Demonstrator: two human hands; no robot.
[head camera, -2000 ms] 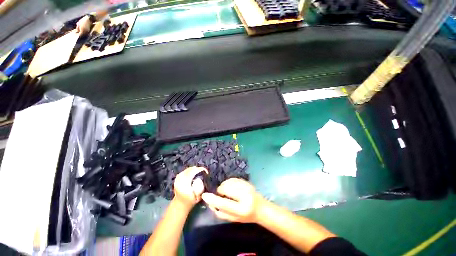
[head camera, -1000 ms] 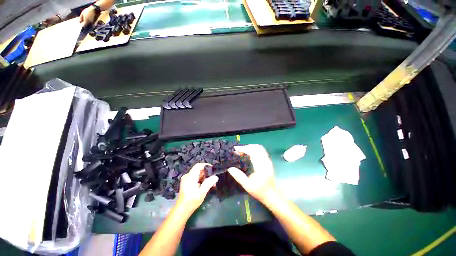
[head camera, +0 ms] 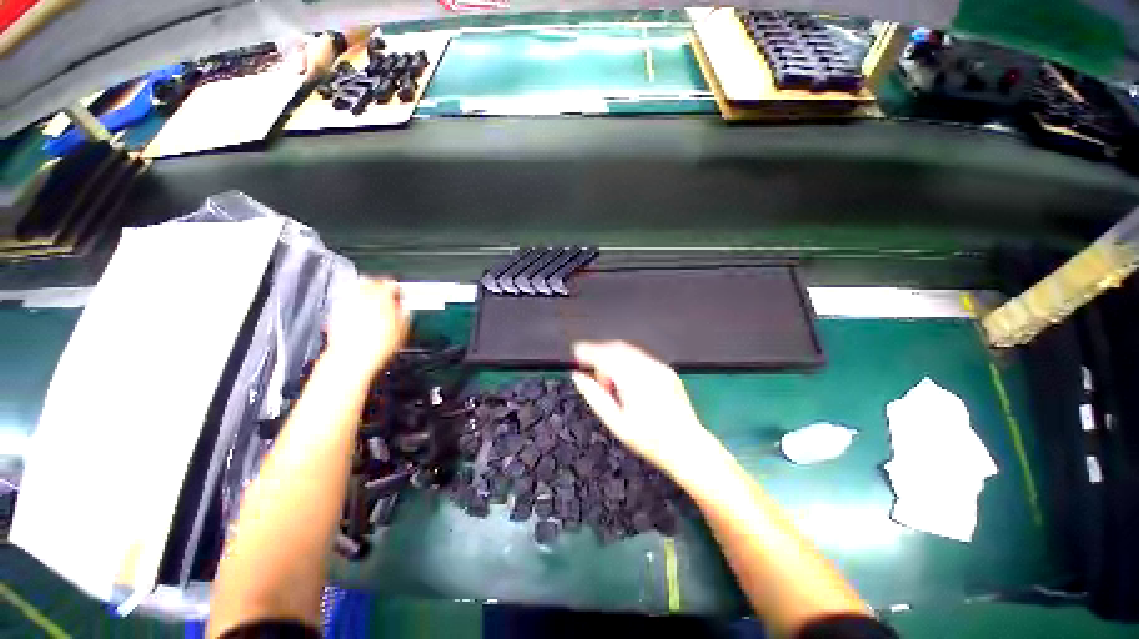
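My left hand [head camera: 369, 322] is over the back of the heap of black housings [head camera: 390, 431], beside the plastic bag; its fingertips are blurred and I cannot tell what it holds. My right hand [head camera: 635, 397] is over the back of the pile of small dark pads [head camera: 550, 462], near the tray's front edge. Its fingers are bent and I cannot tell if a pad is between them. The shallow black tray [head camera: 700, 318] is behind the pile, with a slanted row of black housings [head camera: 537, 270] at its left end.
A white board [head camera: 150, 387] stands in the clear plastic bag [head camera: 300, 281] at left. A white wad [head camera: 817, 442] and a white cloth [head camera: 937, 462] lie right of the pads. A yellow-wrapped post [head camera: 1062, 293] and black stack [head camera: 1112, 424] are far right. Another person's hand is across the belt.
My left hand has moved from the pads up and left over the housings. My right hand has moved back towards the tray. The tray's row of housings looks longer. The view has shifted.
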